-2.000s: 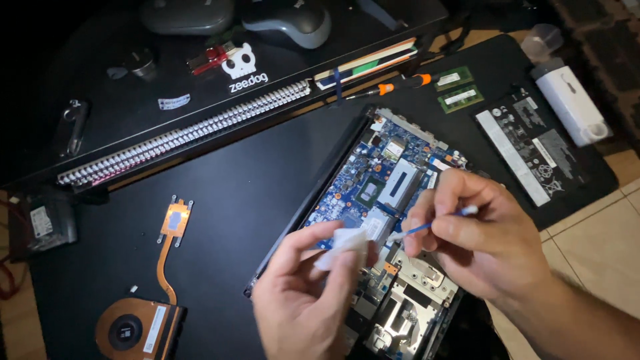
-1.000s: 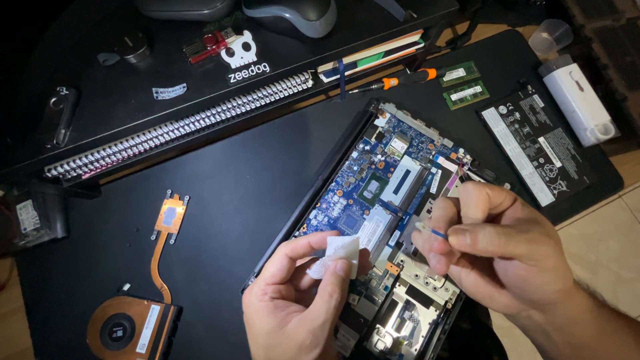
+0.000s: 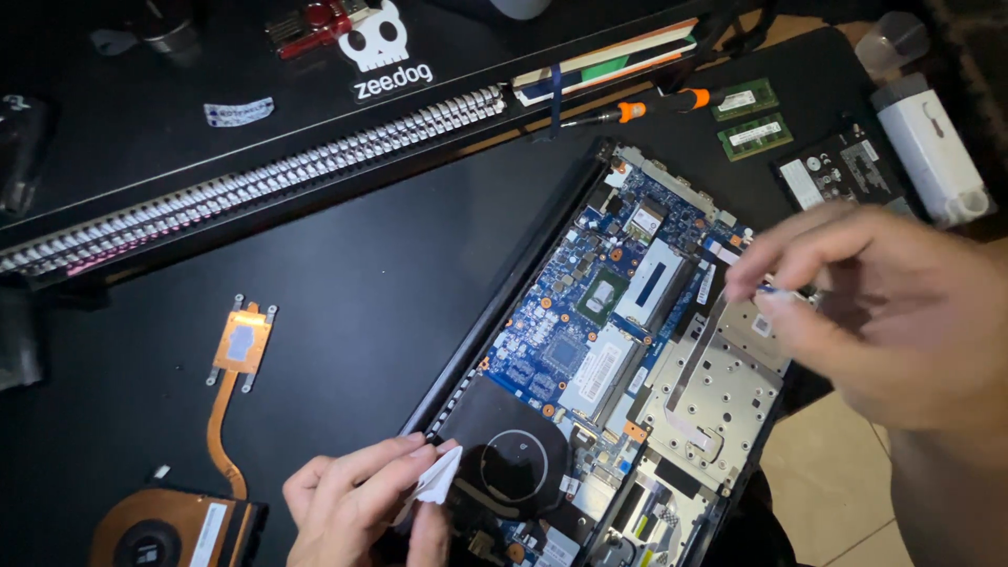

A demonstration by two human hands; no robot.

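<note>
My left hand (image 3: 374, 504) pinches a folded white tissue or cloth (image 3: 437, 476) at the lower left edge of an opened laptop (image 3: 598, 354). Above the laptop's right side is my right hand (image 3: 850, 307), blurred, its thumb and fingers closed on a thin item with a blue part (image 3: 768, 290), mostly hidden. On the blue motherboard (image 3: 551, 323) the bare processor (image 3: 603, 297) shows a grey patch on its die. A copper heatsink (image 3: 242, 342) with grey paste on its plate lies at left, joined by a heat pipe to a fan (image 3: 150, 539).
Beyond the laptop lie an orange-and-black screwdriver (image 3: 630, 110), two memory modules (image 3: 754, 137), a laptop battery (image 3: 839, 173) and a white container (image 3: 933, 150). A raised black shelf (image 3: 157, 157) with a spiral-bound notebook (image 3: 315, 165) beneath its edge spans the back.
My left hand has moved down and left with the white tissue, uncovering more of the motherboard. My right hand has lifted away toward the right. The view is closer.
</note>
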